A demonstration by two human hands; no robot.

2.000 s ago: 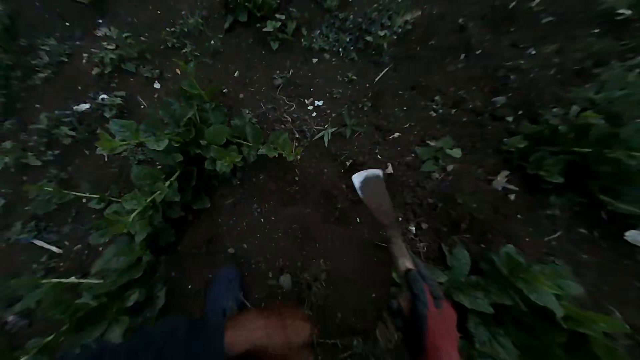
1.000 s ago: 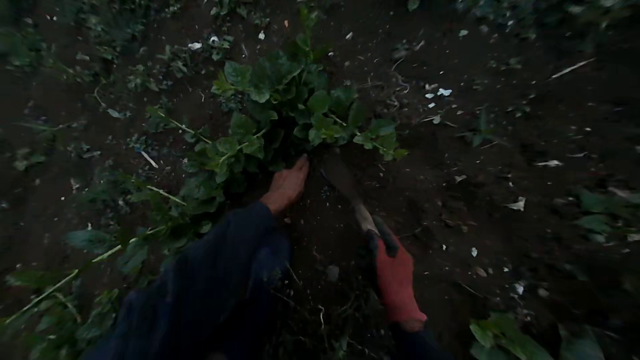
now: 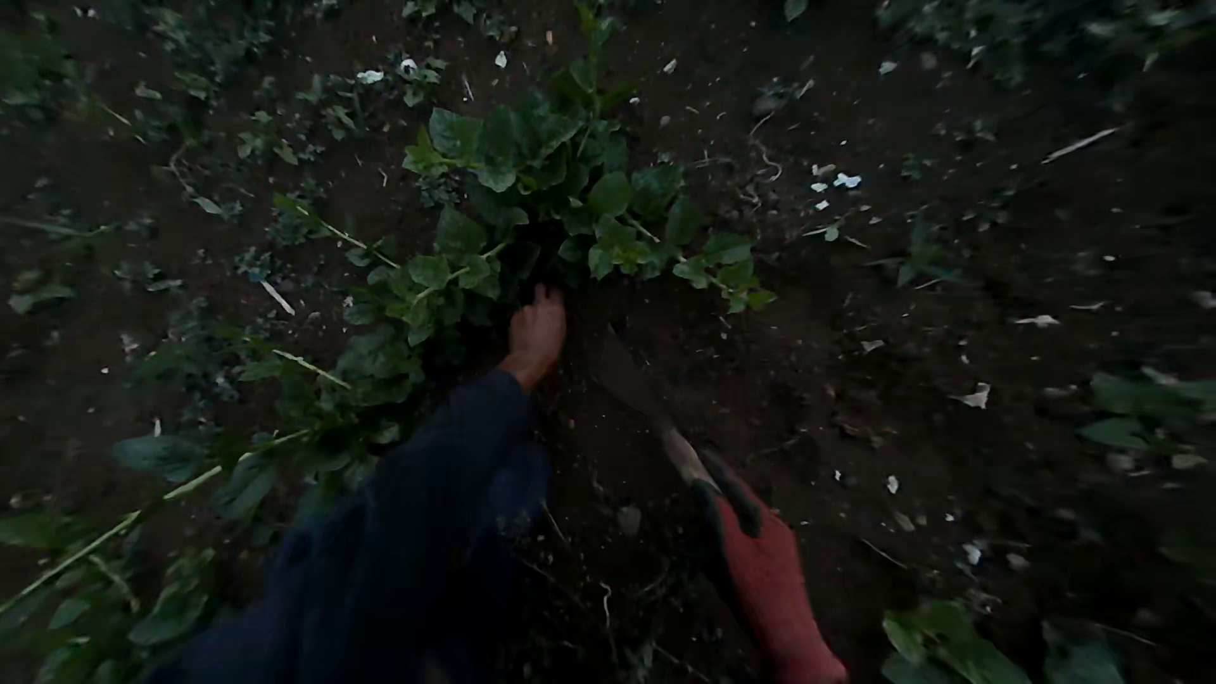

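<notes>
My bare left hand (image 3: 538, 332), in a dark blue sleeve, reaches to the base of a leafy green plant (image 3: 541, 171). Its fingertips are partly lost in shadow under the leaves, so whether they grip a stem cannot be told. My right hand (image 3: 750, 541) wears a red glove with dark fingers and is closed around the wooden handle of a hand hoe (image 3: 682, 456). The hoe's dark, broad blade lies low over the soil, right of my left hand and just below the plant.
Trailing leafy stems (image 3: 180, 489) run down the left side. More green leaves stand at the lower right (image 3: 950, 646) and right edge (image 3: 1140, 408). Small weeds, dry bits and pale scraps (image 3: 845, 180) are scattered over the dark soil (image 3: 807, 380).
My left hand has come up to the plant's base from low in the view. The hoe, its blade earlier away from this plant, is now beside that hand. The view has shifted left.
</notes>
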